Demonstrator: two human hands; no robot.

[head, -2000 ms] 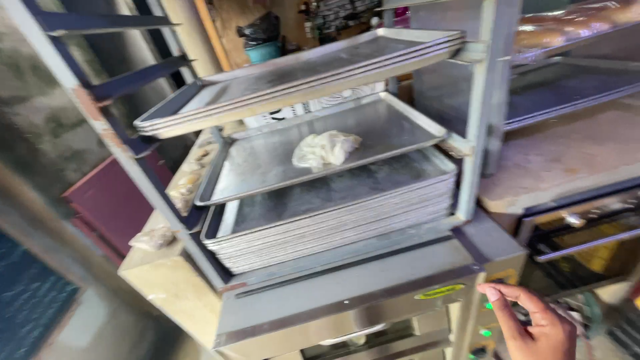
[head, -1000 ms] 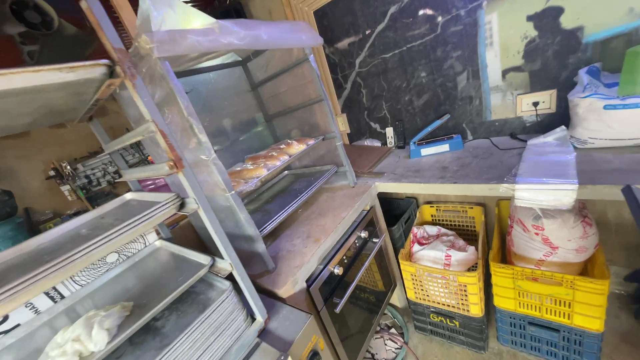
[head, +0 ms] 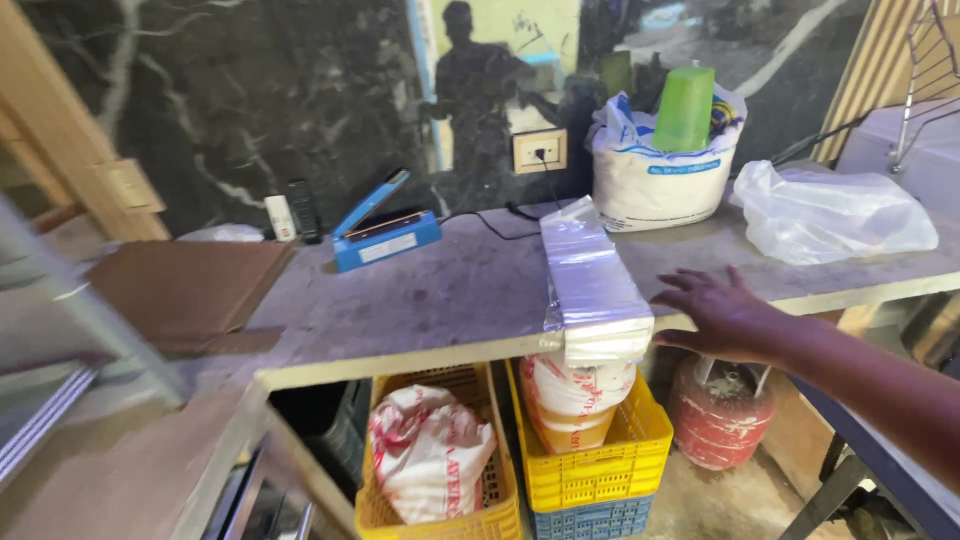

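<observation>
My right hand point(head: 709, 311), fingers spread and holding nothing, reaches in from the right over the front edge of the concrete counter point(head: 450, 315). Just left of its fingertips lies a stack of clear plastic bags point(head: 592, 270), its near end hanging over the edge. A blue impulse sealer point(head: 386, 236) stands farther left with its arm raised. Behind the bags is a white sack point(head: 656, 187) with a green plastic cup point(head: 684, 109) in its top. A translucent plastic bag point(head: 832, 214) lies to the right. My left hand is out of view.
Under the counter are yellow crates point(head: 600, 480) holding sacks, one on a blue crate point(head: 592, 521), and a red gas cylinder point(head: 721, 409). Brown boards point(head: 187, 289) lie at the left, near a metal rack post point(head: 112, 315). A power outlet point(head: 540, 150) with a plug is on the wall.
The view has swung right from the tray rack to the counter. My right hand, low at the right two seconds ago and unseen one second ago, is now beside the stack of plastic bags.
</observation>
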